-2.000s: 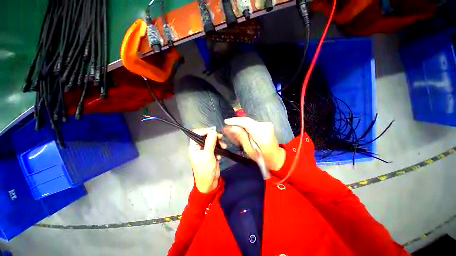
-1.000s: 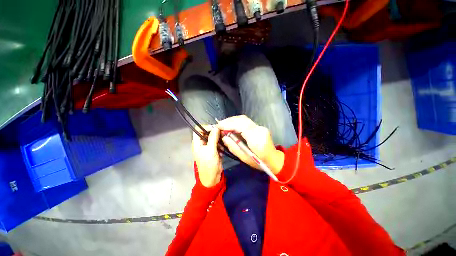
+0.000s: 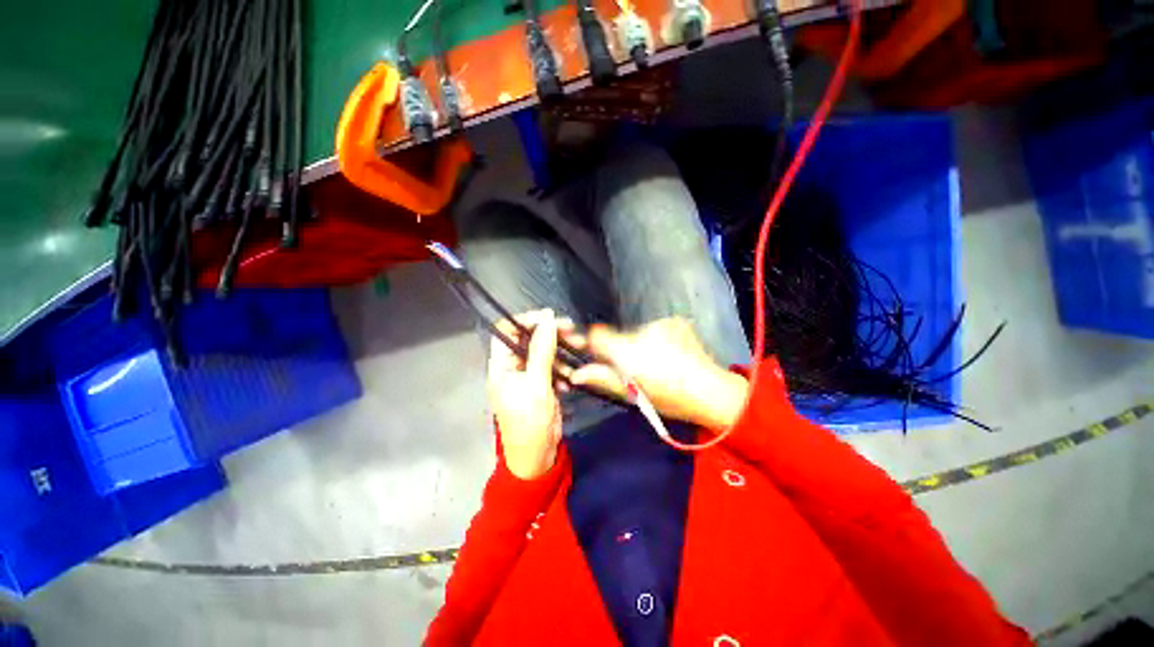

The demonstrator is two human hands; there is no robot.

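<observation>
My left hand (image 3: 527,389) holds a few black cables (image 3: 476,296) over my lap. Their stripped ends, with pale and bluish wires, point up and left past the thumb. My right hand (image 3: 664,369) is beside it, slightly blurred, with its fingers at the cables. It holds the test probe (image 3: 649,412), which points down and right out of the hand; its tip is hidden. The red test lead (image 3: 763,245) loops from the probe up past the bench edge.
The fixture board (image 3: 494,57) with sockets runs along the bench edge, with an orange clamp (image 3: 358,149) at its left end. A black cable bundle (image 3: 209,139) hangs over the green bench. A blue bin (image 3: 930,240) right of my legs holds tangled black cables. More blue bins (image 3: 260,379) stand left.
The right hand has shifted slightly and its fingers are more extended over the cables. The probe looks shorter and steeper than one second ago. The left hand still holds the cables.
</observation>
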